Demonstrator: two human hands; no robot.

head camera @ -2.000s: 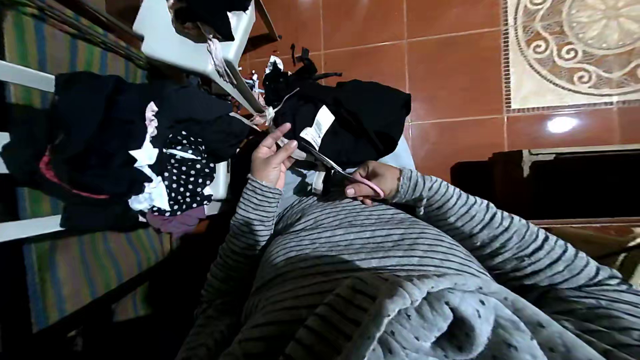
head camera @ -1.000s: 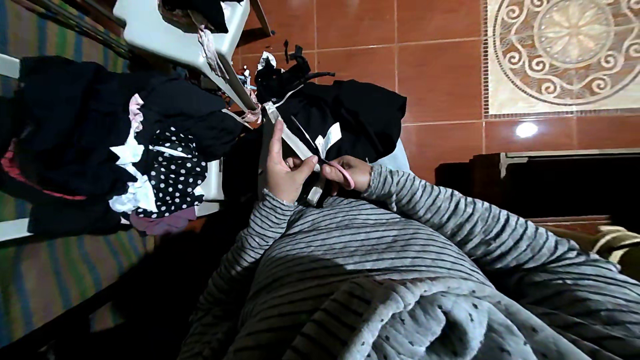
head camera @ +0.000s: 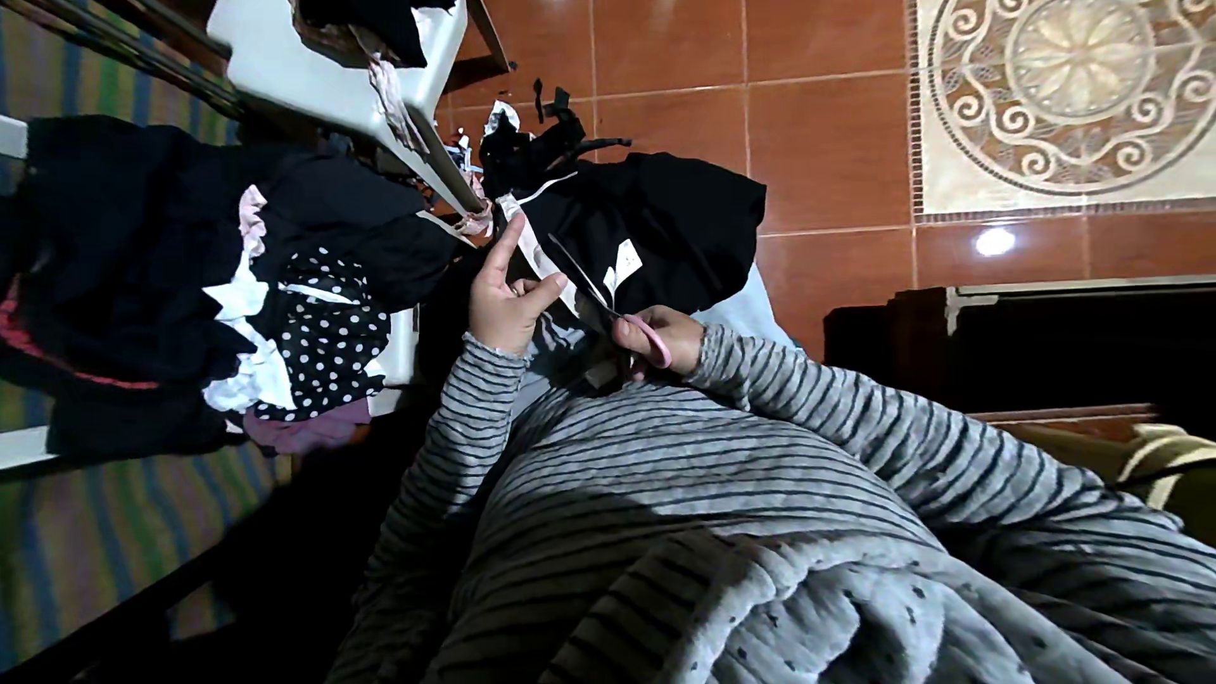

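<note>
My right hand (head camera: 662, 340) is closed around the pink handles of a pair of scissors (head camera: 654, 344), whose dark blades point up and left over black cloth. My left hand (head camera: 514, 290) is raised beside a white strip of fabric (head camera: 538, 252), index finger extended and thumb apart; whether it grips the strip I cannot tell. The black cloth (head camera: 679, 218) lies across my lap, with a small white tag (head camera: 623, 267) on it near the blades. Part of the strip is hidden behind my left thumb.
At the left, black clothes (head camera: 142, 247) and a polka-dot cloth (head camera: 332, 332) lie on a white chair. Another white plastic chair (head camera: 313, 85) holds dark cloth at the top. Red floor tiles (head camera: 826, 142) and a patterned tile panel (head camera: 1073, 95) lie beyond; dark furniture (head camera: 1073, 347) stands at right.
My left hand has gone from a lower, bent pose near the strip to an upright one with the index finger extended. The scissors remain in my right hand.
</note>
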